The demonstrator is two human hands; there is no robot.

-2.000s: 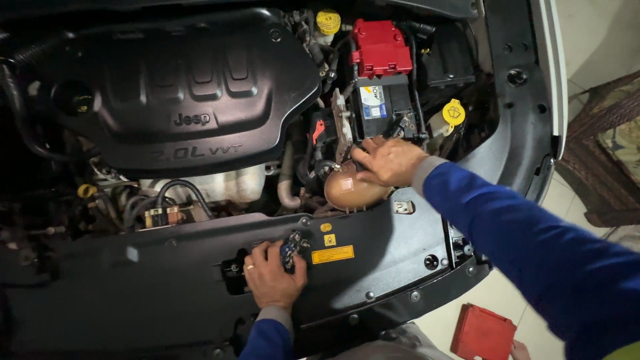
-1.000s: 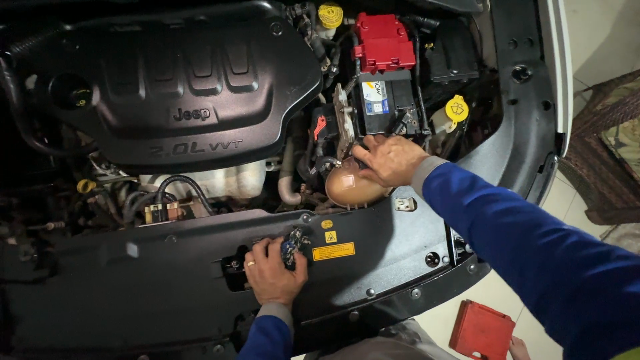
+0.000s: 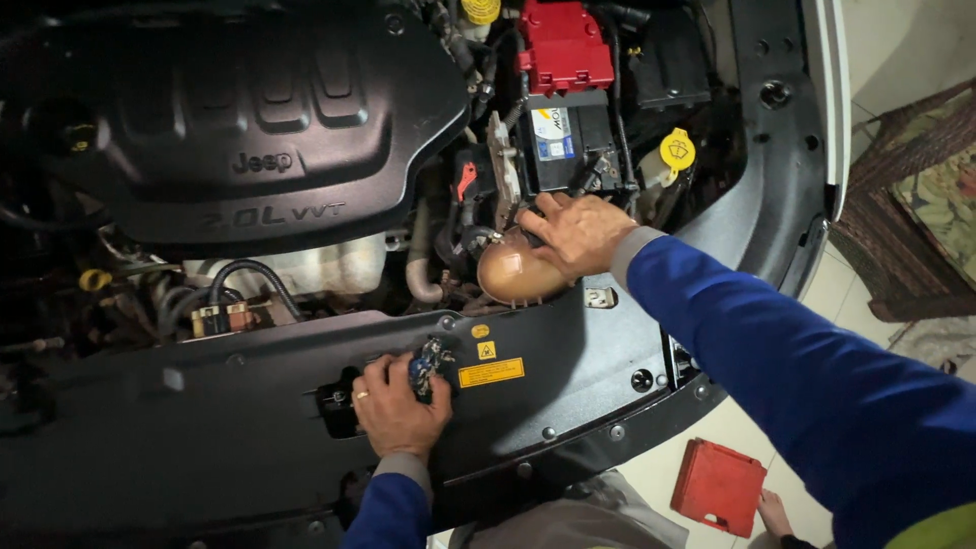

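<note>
Low in the middle of the view, my left hand (image 3: 402, 408) rests on the black radiator cover panel (image 3: 252, 435), its fingers closed round a bunched dark blue patterned cloth (image 3: 429, 369). My right hand (image 3: 581, 232) lies over the top right of the brownish coolant reservoir (image 3: 520, 271), its fingers bent around a dark part there, perhaps the cap, which they mostly hide. Just beyond the fingers stands the car battery (image 3: 568, 145) with a red terminal cover (image 3: 566, 46). A red clip (image 3: 466, 181) shows left of the metal bracket (image 3: 503, 169).
The black engine cover (image 3: 259, 114) fills the upper left. A yellow washer cap (image 3: 677, 152) is right of the battery, another yellow cap (image 3: 480, 9) at the top. A red plastic case (image 3: 719, 486) lies on the tiled floor, near another person's hand or foot (image 3: 775, 512). Wicker furniture (image 3: 900, 221) stands right.
</note>
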